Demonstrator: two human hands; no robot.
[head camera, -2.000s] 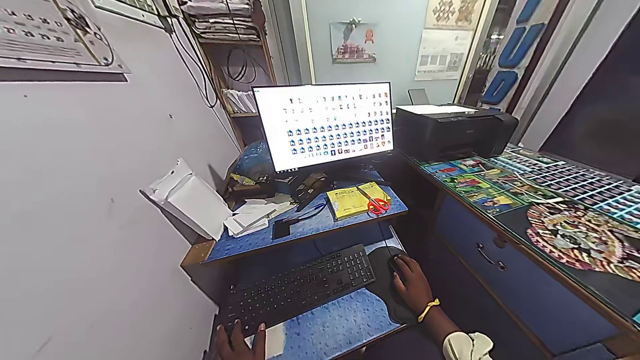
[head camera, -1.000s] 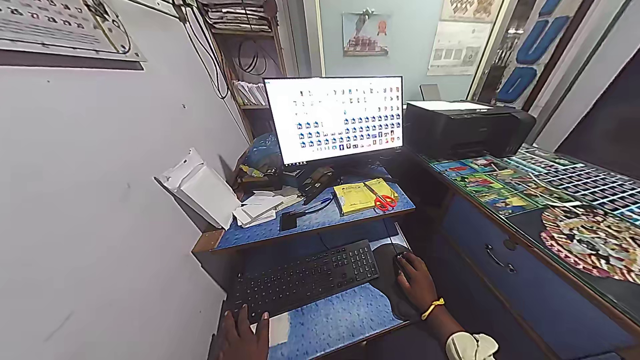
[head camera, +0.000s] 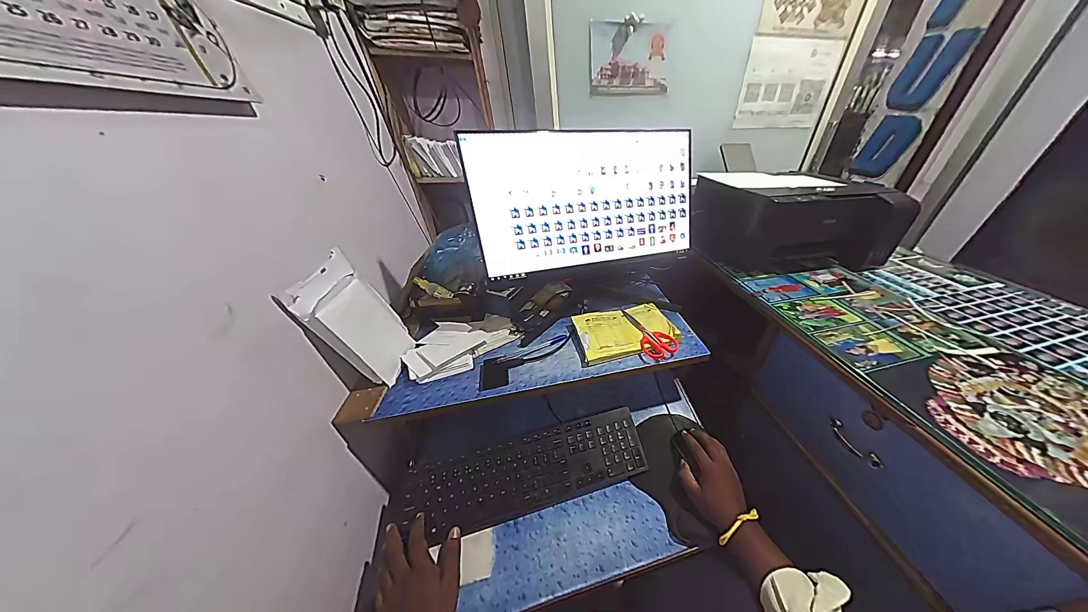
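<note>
My right hand (head camera: 714, 483) lies over a black computer mouse (head camera: 685, 445) on a dark mouse pad (head camera: 659, 484), with a yellow band around the wrist. My left hand (head camera: 418, 568) rests at the near left corner of a black keyboard (head camera: 527, 467), fingers apart and palm down, beside a pale paper piece (head camera: 476, 557) on the blue patterned tray. Behind the keyboard, a lit monitor (head camera: 586, 200) shows rows of small icons. Red-handled scissors (head camera: 656, 342) lie on a yellow printed pad (head camera: 608, 336) on the upper shelf.
White papers (head camera: 446, 350), a small black device (head camera: 494, 374) with a cable and a white box (head camera: 348, 314) occupy the shelf's left. A black printer (head camera: 803, 221) stands on the right counter, above a drawer handle (head camera: 854, 444). The wall borders the desk on the left.
Fewer icons show in the upper rows on the monitor than one second ago. My right hand stays at the mouse and my left near the keyboard's corner.
</note>
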